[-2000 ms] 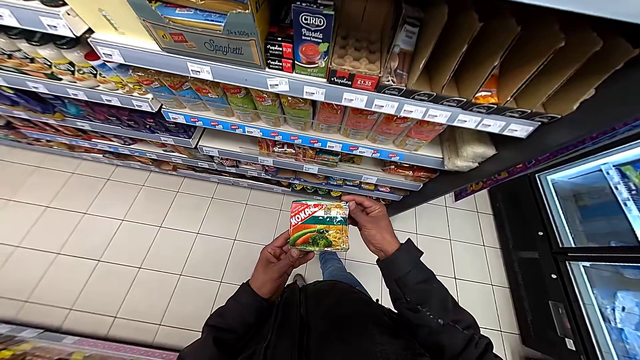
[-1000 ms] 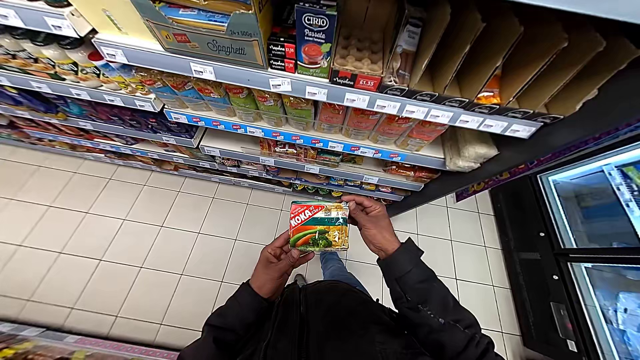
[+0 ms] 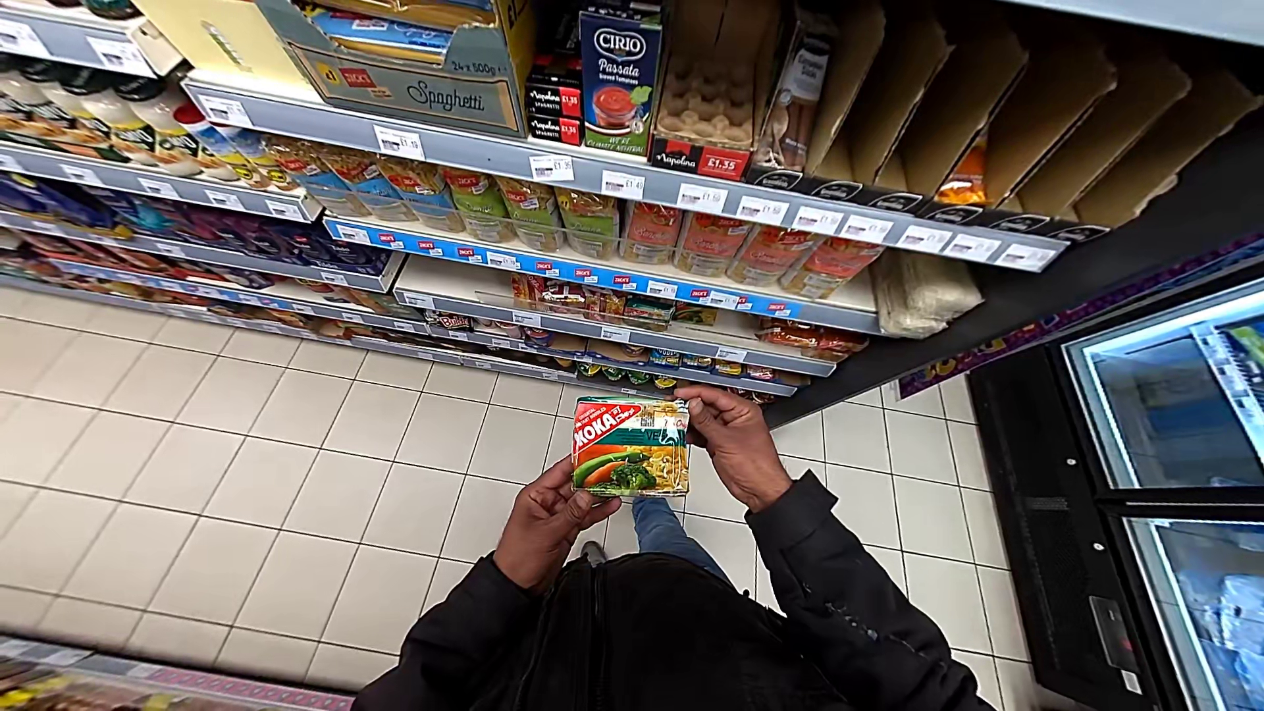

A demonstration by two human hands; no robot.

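A Koka instant noodle packet (image 3: 632,449) with vegetables pictured on its front is held up in front of my body, its printed face turned up to the camera. My left hand (image 3: 553,518) grips its lower left edge and corner, thumb near the bottom. At the upper right corner, my right hand (image 3: 731,439) pinches the packet between thumb and fingers. Parts of the fingers behind the packet are hidden.
Ahead, a grocery shelf edge (image 3: 632,183) carries cartons and a spaghetti box (image 3: 425,89), with bagged pasta (image 3: 533,212) below. A glass-doored chiller (image 3: 1185,395) stands at right. Another shelf (image 3: 168,686) lies at the bottom left. Tiled floor (image 3: 247,474) lies between.
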